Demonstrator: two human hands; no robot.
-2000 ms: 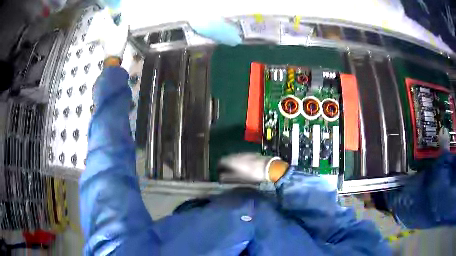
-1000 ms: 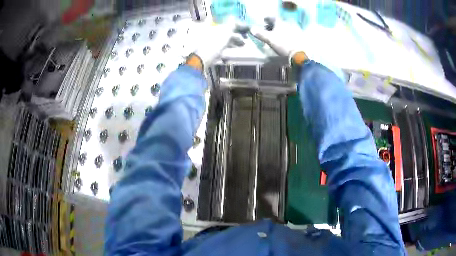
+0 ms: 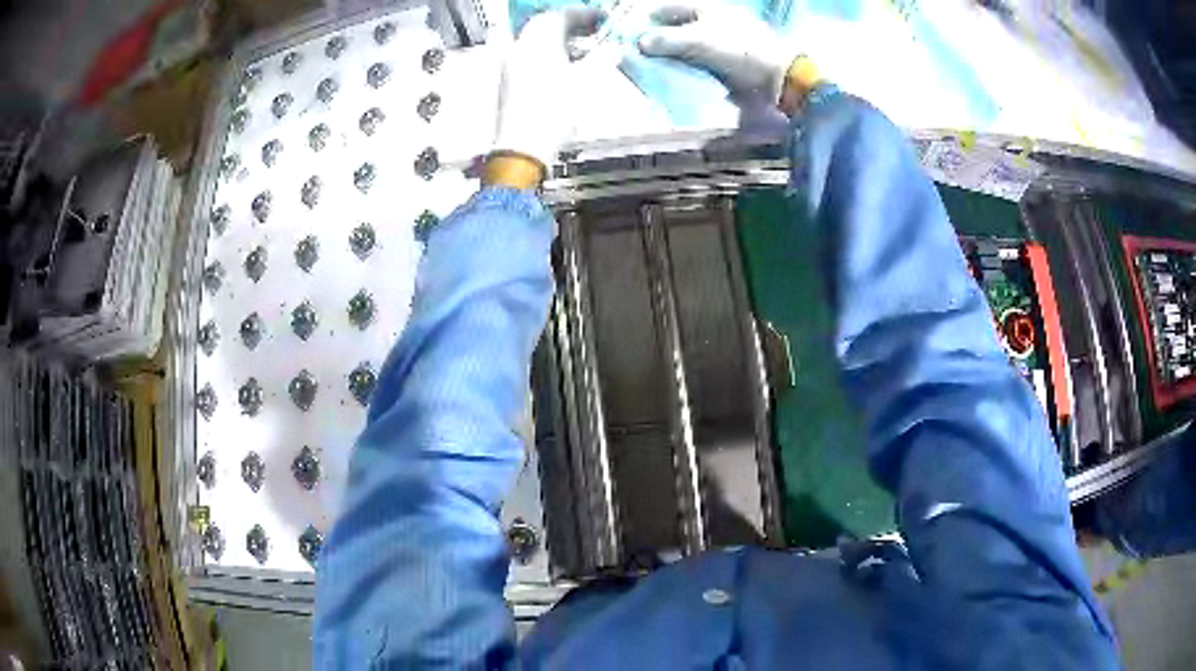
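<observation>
Light-blue sheet material (image 3: 672, 89) lies on the white bench at the top centre. My left hand (image 3: 540, 81), in a white glove, reaches to its left side. The glove blends into the bright bench, and only its greyish fingertips stand out. My right hand (image 3: 729, 47), in a white glove with a tan wrist, is over the sheet with its fingers bent and pointing left. Both hands are at the sheet, close together. Glare and blur hide whether either hand grips it.
A white ball transfer table (image 3: 282, 295) stands left, beside the steel roller conveyor (image 3: 630, 380). A green carrier (image 3: 820, 433) lies under my right arm. Circuit boards with red-orange edging (image 3: 1167, 308) are at the right. Stacked panels (image 3: 125, 262) stand far left. Another person's blue sleeve (image 3: 1154, 505) shows lower right.
In the last second my hands stayed at the bench, and the light-blue material between them changed shape. Earlier, my right hand was low by the circuit board. The view has shifted left.
</observation>
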